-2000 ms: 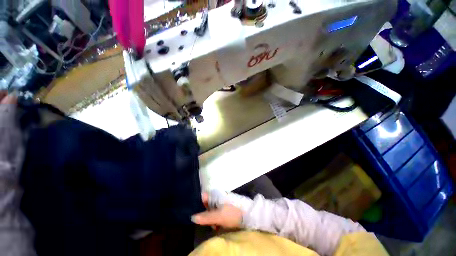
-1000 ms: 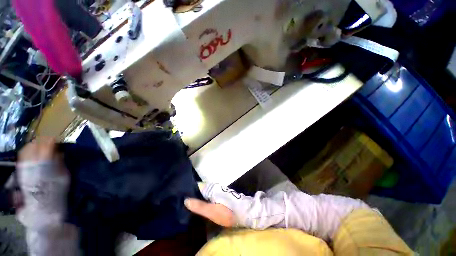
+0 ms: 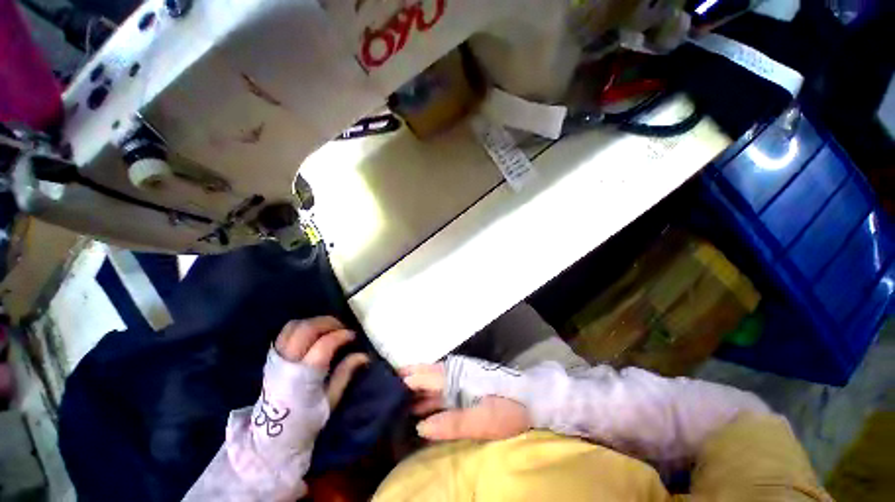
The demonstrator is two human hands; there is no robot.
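The dark navy garment lies under the left end of the white sewing machine head and spreads to the left and toward me. Its right edge runs from the presser foot area down to my hands. My left hand rests on the cloth with bent fingers, gripping a fold near that edge. My right hand holds the near end of the edge between thumb and fingers. The fingertips of my right hand are partly hidden by the cloth.
Printed white labels and a wider white piece lie under the machine arm. Black-handled scissors and a white tape strip are at the bed's right end. A blue crate stands at right, beside a yellow-brown package.
My left hand has moved from the far left onto the cloth near its right edge. The view has shifted closer to the machine. My right hand stays at the cloth's near edge.
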